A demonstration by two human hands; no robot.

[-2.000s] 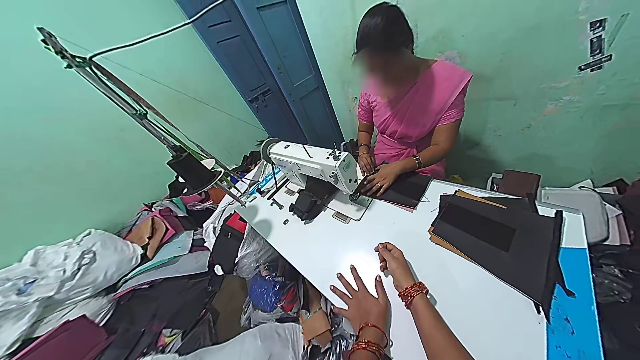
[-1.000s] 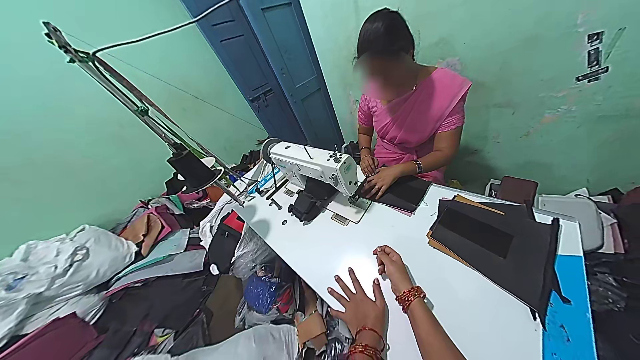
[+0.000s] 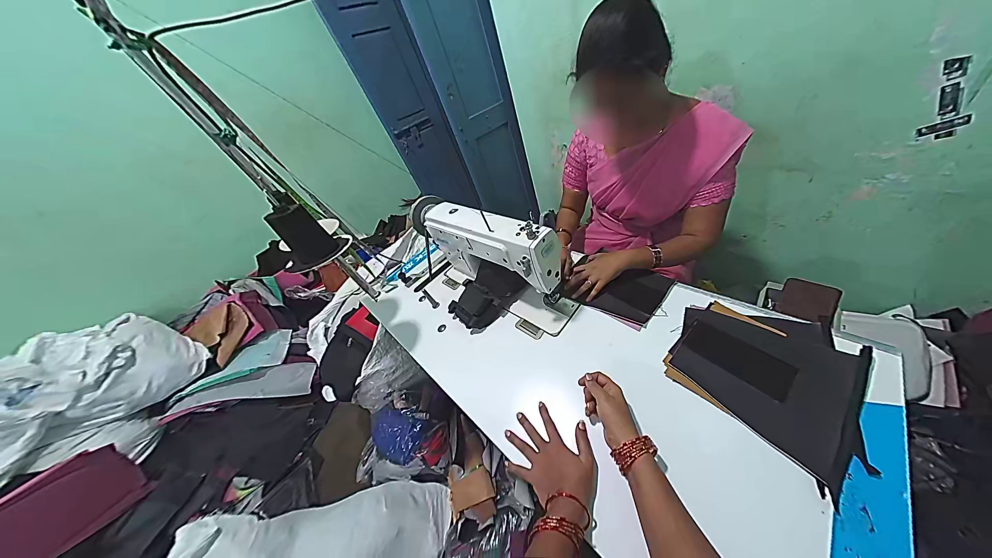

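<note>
My left hand lies palm down with its fingers spread at the near left edge of the white sewing table, holding nothing. Just right of it, my right hand rests on its side on the tabletop, fingers curled in; no object shows in it. Beyond both hands stands a white sewing machine. Across the table a person in pink presses both hands on dark fabric pieces beside the needle. A stack of black fabric pieces with brown sheets under it lies right of my right hand.
Heaps of cloth and plastic bags fill the left side below the table edge. A black thread cone sits on a stand at the table's far left. Small metal parts lie beside the machine. A brown case stands behind the stack.
</note>
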